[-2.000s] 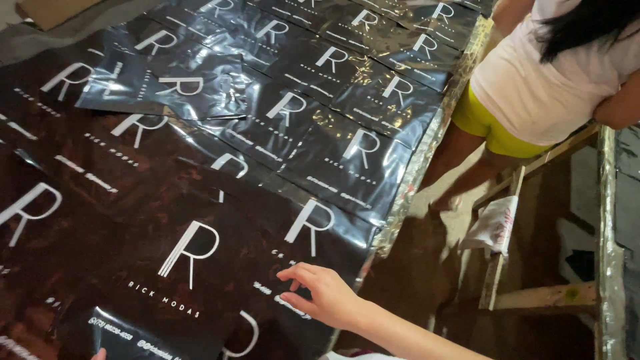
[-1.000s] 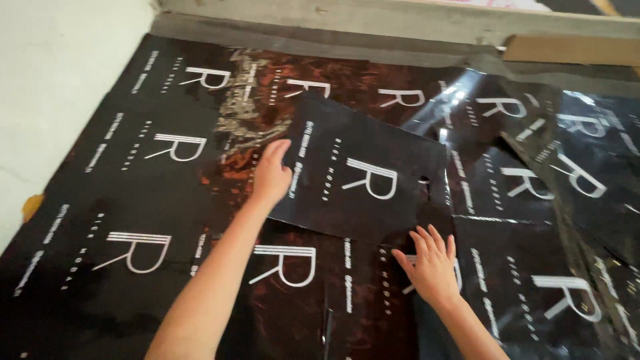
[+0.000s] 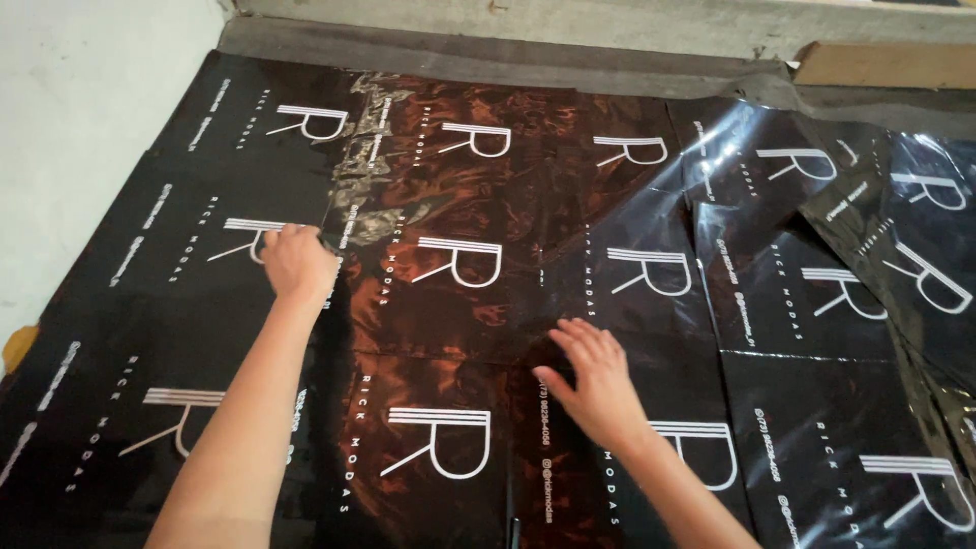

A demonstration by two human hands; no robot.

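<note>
Glossy black plastic bags (image 3: 457,328) printed with a large white letter and smaller writing lie flat, edge to edge, across a broad work surface. My left hand (image 3: 299,263) rests on a bag at the left, its fingers bent over the printed letter; whether it grips the bag's edge I cannot tell. Further right, my right hand (image 3: 591,370) is spread over the seam between bags near the middle, with nothing in it. Another black bag (image 3: 877,206) lies askew over others at the right.
A pale wall (image 3: 84,114) borders the left side. Along the far side run a dark cloth-like strip (image 3: 457,65) and a concrete ledge (image 3: 534,27). A piece of brown cardboard (image 3: 884,65) lies at the back right. Something yellow (image 3: 19,347) shows at the left edge.
The view has swung away from a person in a white shirt. A second ago both my hands were on a raised, tilted bag; now the bags there lie flat, and my left hand is farther left.
</note>
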